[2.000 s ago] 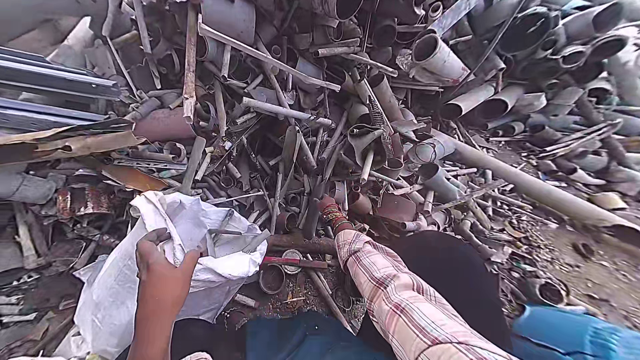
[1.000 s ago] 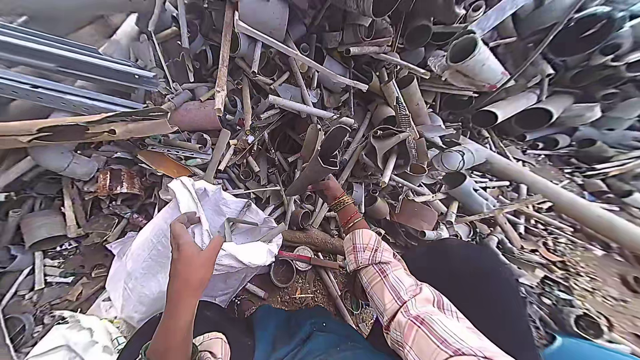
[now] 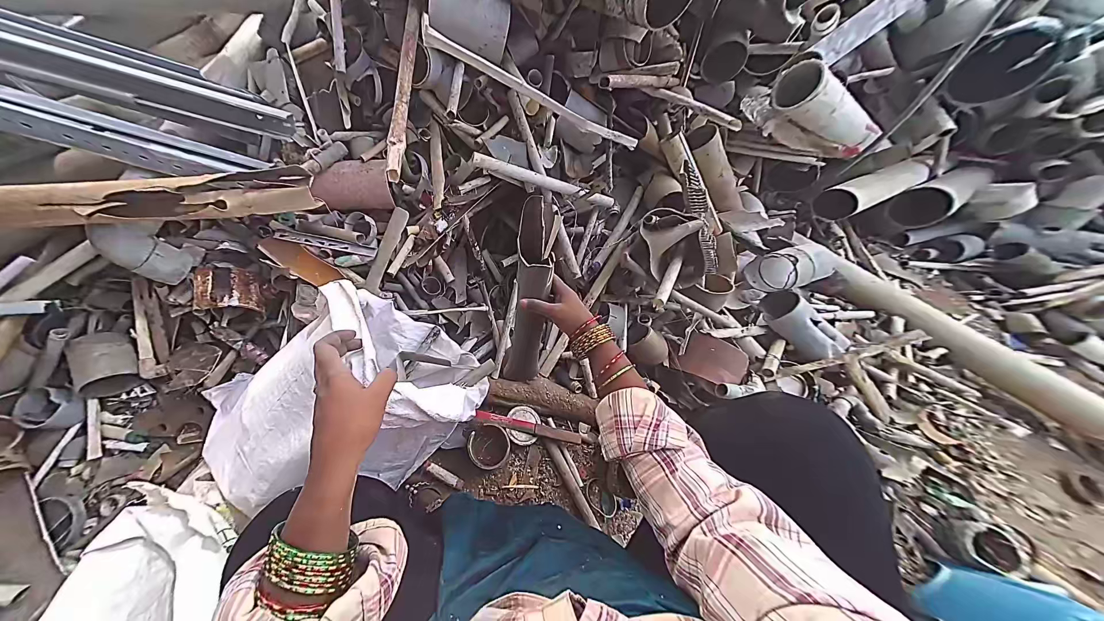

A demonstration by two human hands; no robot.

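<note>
My left hand (image 3: 349, 388) grips the rim of a white woven plastic sack (image 3: 276, 414), which stands open with some grey plastic pieces showing at its mouth. My right hand (image 3: 565, 309), with bangles at the wrist, holds a long split piece of dark grey plastic pipe (image 3: 528, 323), roughly upright, to the right of the sack. Below the pipe piece lies a thick brown stick (image 3: 543, 397). A tool with a red handle (image 3: 517, 424) lies just under it, beside a short pipe ring (image 3: 489, 447).
Scrap pipes pile up ahead. A long pale pipe (image 3: 966, 345) slants down the right side. Metal channels (image 3: 129, 95) jut in at upper left, above a torn brown sheet (image 3: 172, 198). Another white sack (image 3: 138, 552) lies at lower left.
My right hand was down among the scrap two seconds ago; one second ago it had a split pipe piece raised and tilted, which now stands more upright. My left hand stays at the sack's rim.
</note>
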